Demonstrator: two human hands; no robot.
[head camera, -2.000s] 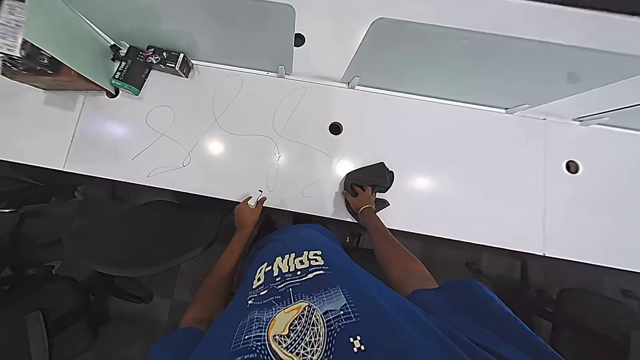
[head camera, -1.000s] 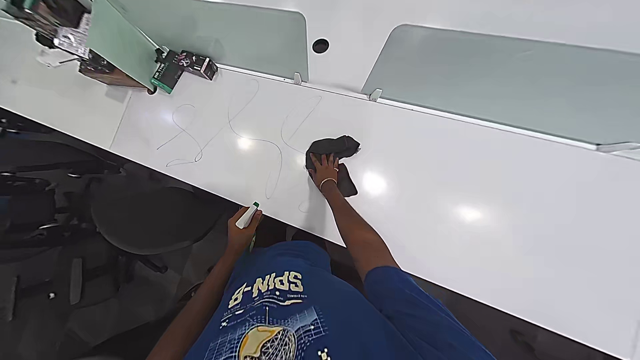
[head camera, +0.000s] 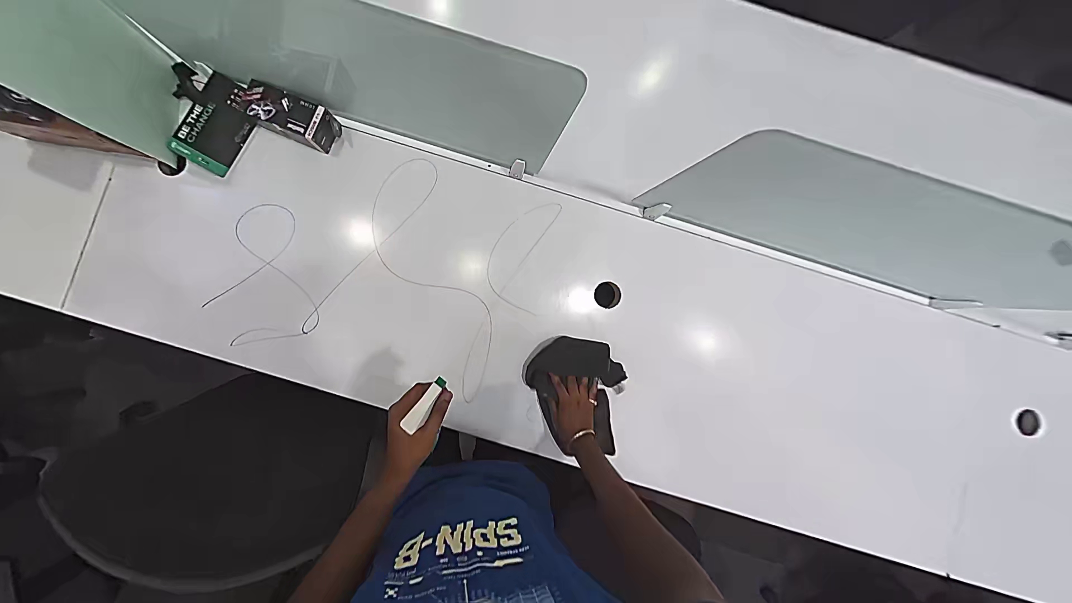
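Note:
My left hand (head camera: 416, 425) holds a white marker or small bottle with a green top (head camera: 425, 405) over the front edge of the white desk (head camera: 796, 377). Pressed on a crumpled black cloth (head camera: 574, 360) is my right hand (head camera: 575, 410), its fingers spread; whether they grip it cannot be told. The cloth lies flat on the desktop near the front edge. Left of it, a thin looping drawn line (head camera: 375, 251) runs over the surface, with a separate curved stroke (head camera: 494, 251) near the cloth.
Frosted glass dividers (head camera: 469, 92) stand along the back edge. Two small boxes (head camera: 213, 126) (head camera: 293, 117) sit at the back left. Round cable holes (head camera: 607, 294) open in the desktop, one behind the cloth. A dark round chair seat (head camera: 201, 486) is below the front edge at left.
The black cloth under my right hand has changed shape between frames. Less of the drawn line on the right shows than two seconds ago. My left hand still holds the white object.

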